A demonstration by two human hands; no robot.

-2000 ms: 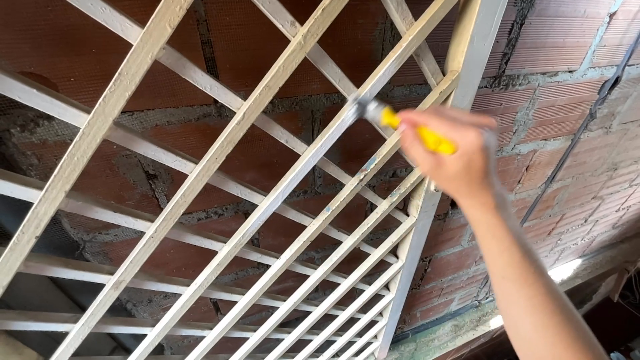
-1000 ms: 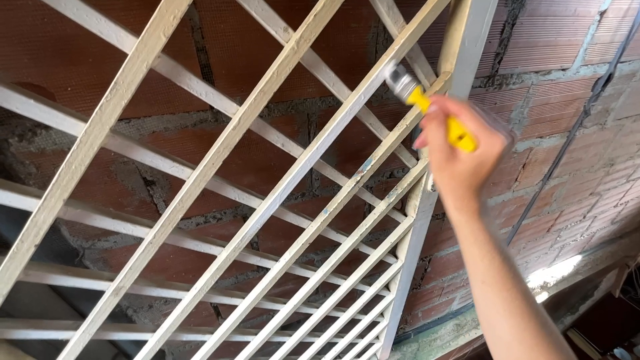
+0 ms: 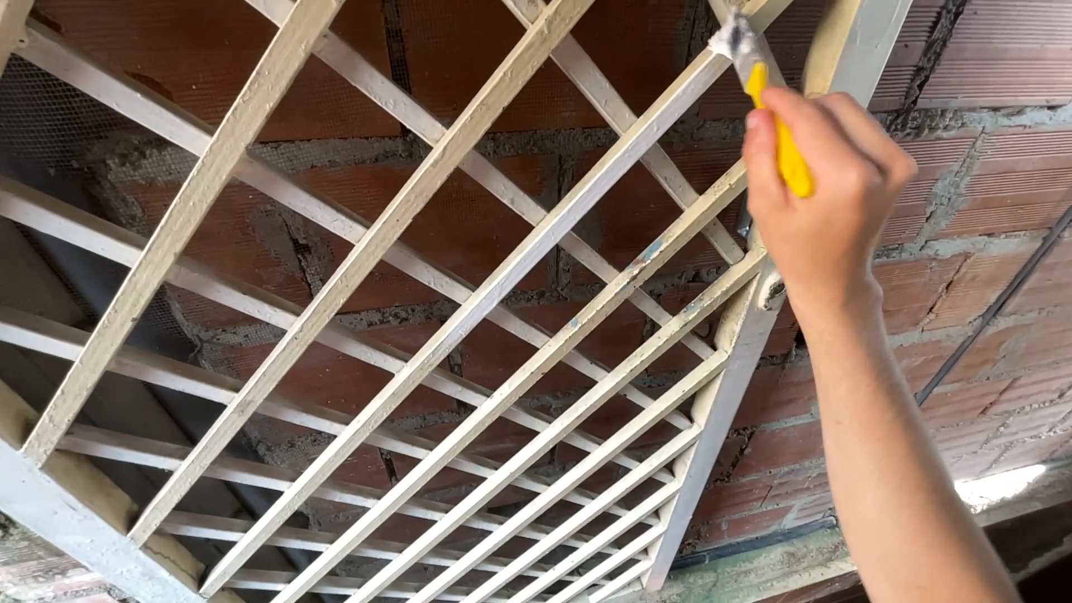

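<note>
My right hand (image 3: 825, 172) grips the yellow handle of a paintbrush (image 3: 779, 126) at the upper right. The brush's bristles, coated in white paint, touch a diagonal bar of a cream lattice (image 3: 536, 239) near the top edge. That bar looks whiter along its middle and upper stretch than the yellowish bars beside it. Two neighbouring bars to its lower right show blue and brown worn spots. The lattice's side frame (image 3: 712, 435) runs down to the left of my forearm. My left hand is not in view.
Behind the lattice and to the right stands a hollow-brick wall (image 3: 988, 276) with rough mortar joints. A dark cable (image 3: 997, 314) runs diagonally along it. Wire mesh (image 3: 50, 142) shows at the far left. A pale ledge (image 3: 770, 569) crosses the bottom right.
My right hand has carried the brush up and to the right along the same diagonal bar, toward the frame. The grip on the handle has stayed.
</note>
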